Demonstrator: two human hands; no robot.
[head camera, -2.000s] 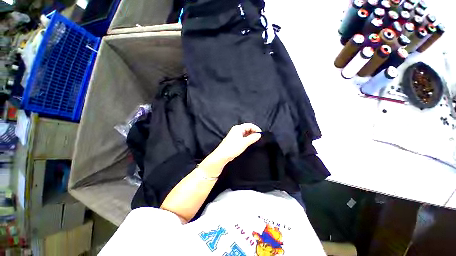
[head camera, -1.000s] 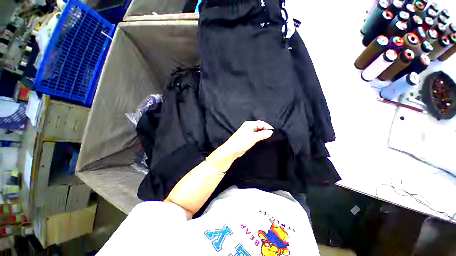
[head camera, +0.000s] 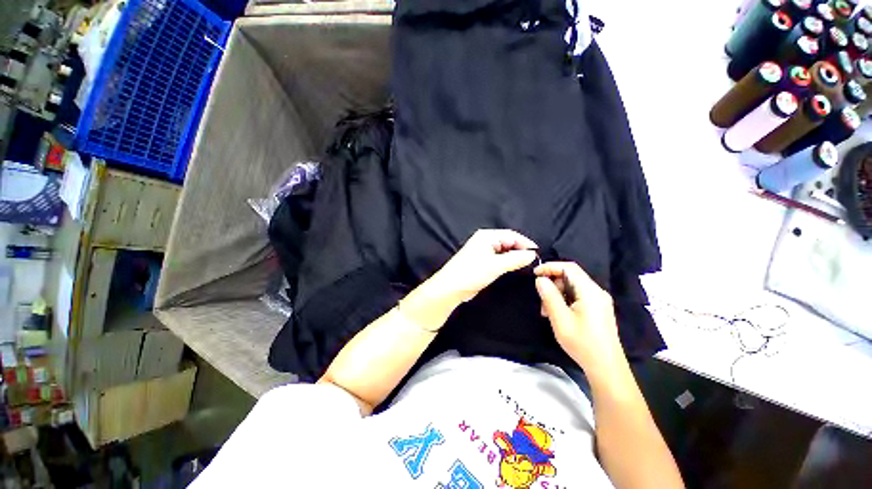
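Note:
A large black garment (head camera: 497, 143) lies over my lap, the bin edge and the white table's edge. My left hand (head camera: 492, 263) pinches the garment's edge between thumb and fingers. My right hand (head camera: 578, 306) is just to its right over the garment, thumb and index finger close together by the left fingertips. A tiny pale glint, possibly a needle, shows between the two hands; it is too small to be sure who holds it. Loose dark thread (head camera: 746, 329) curls on the white table to the right.
A grey-beige bin (head camera: 229, 181) on the left holds more black cloth (head camera: 349, 220) and crumpled clear plastic (head camera: 292, 181). A blue crate (head camera: 153, 86) stands beyond. Thread spools (head camera: 765, 113) and a dark round dish (head camera: 858, 186) are on the white table (head camera: 688, 220) at right.
My right hand has come into view from the lower right, up to my left fingertips. The left hand keeps its pinch. The view has shifted, and more loose thread shows on the table.

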